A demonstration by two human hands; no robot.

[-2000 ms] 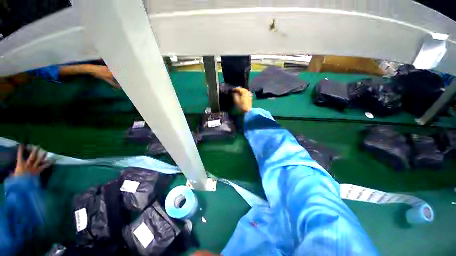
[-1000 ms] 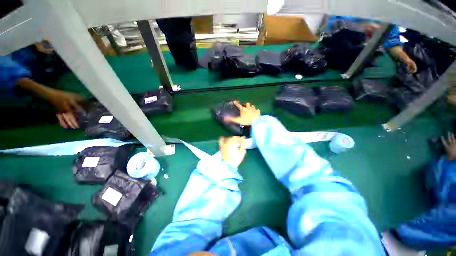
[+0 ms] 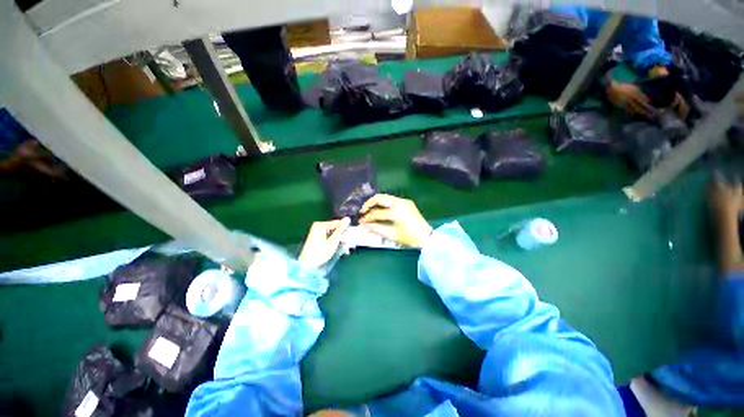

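A black bagged parcel (image 3: 349, 186) lies on the belt straight in front of me, with no white label seen on it. My left hand (image 3: 326, 238) and my right hand (image 3: 391, 218) meet at its near edge. Both hands pinch the label strip (image 3: 371, 239), a pale printed band at the near edge of the belt. Whether a single label is loose at the fingertips is too small to tell. The label roll (image 3: 537, 233) lies on the bench right of my hands. The pale-blue backing paper (image 3: 77, 267) trails to the left.
Labelled parcels (image 3: 165, 352) and a second roll (image 3: 214, 293) lie on the near bench at left. More parcels sit on the belt (image 3: 281, 195) and far ledge. Grey metal posts (image 3: 139, 155) cross the view. Other people's hands (image 3: 640, 98) work at far right.
My right hand has moved off the top of the parcel to its near edge, beside my left hand. The labelled parcels on the belt have shifted left in view.
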